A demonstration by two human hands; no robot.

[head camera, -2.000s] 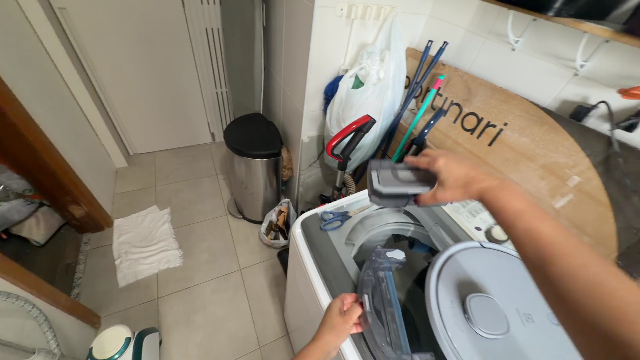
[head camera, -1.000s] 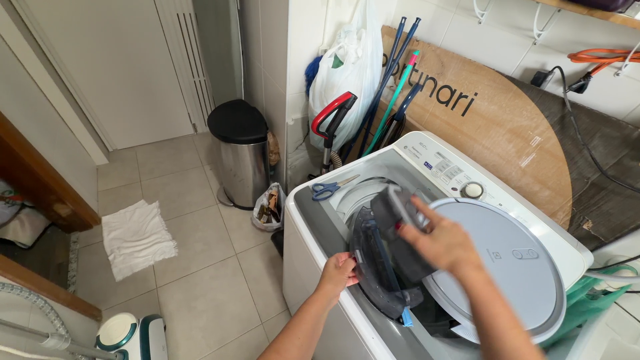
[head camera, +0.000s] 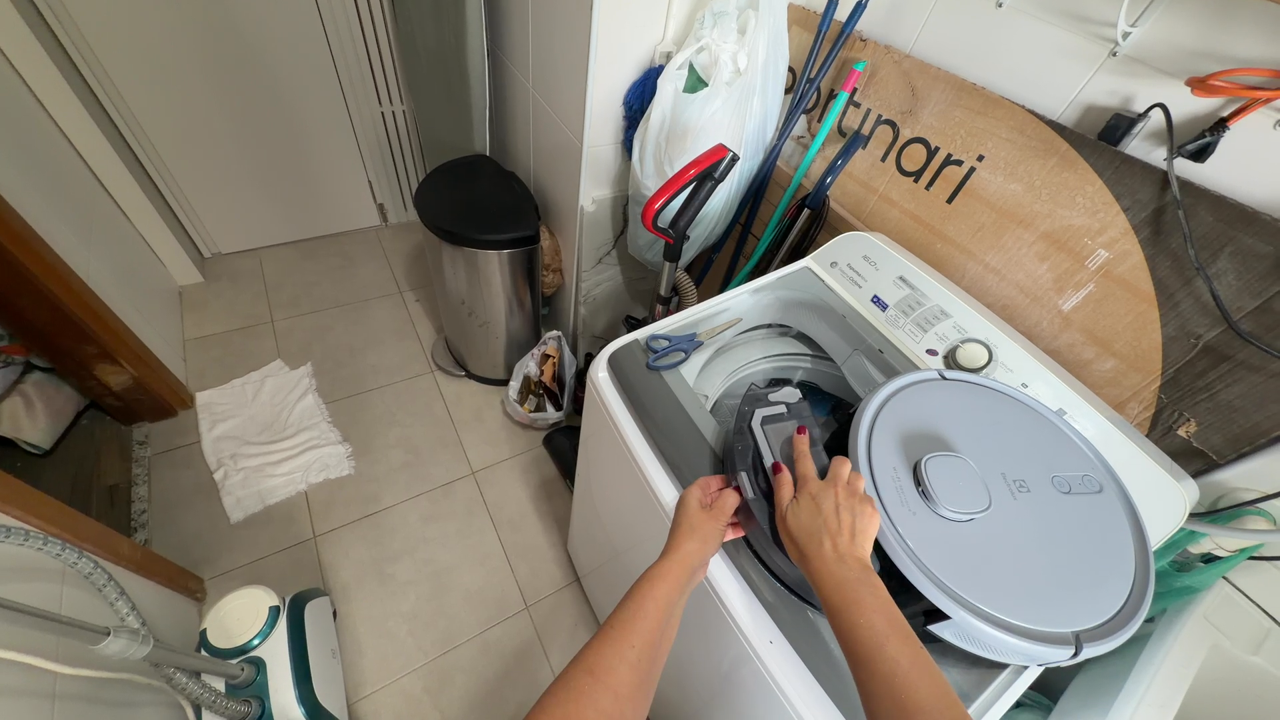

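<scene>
Over the open tub of a white top-load washing machine (head camera: 650,560), my left hand (head camera: 703,520) grips the edge of a dark plastic dustbin part (head camera: 745,450) of a robot vacuum. My right hand (head camera: 825,510) presses its fingers on the grey insert, likely the filter piece (head camera: 785,425), which sits in that part. Close by on the right, a round grey Electrolux robot vacuum (head camera: 1010,510) rests across the washer's opening. Blue-handled scissors (head camera: 685,345) lie on the washer's left rear rim. Dark cloth shows inside the tub, partly hidden by my hands.
A steel pedal bin (head camera: 490,300) and a small bag of waste (head camera: 543,385) stand left of the washer. A white cloth (head camera: 270,435) lies on the tiles. Behind are a red-handled vacuum (head camera: 690,195), poles and a cardboard sheet (head camera: 1040,230). Another cleaning appliance (head camera: 270,650) stands lower left.
My right hand has brought the grey piece down from above the washer onto the dark dustbin part. Its fingers now press on it rather than hold it. My left hand still grips the dustbin part.
</scene>
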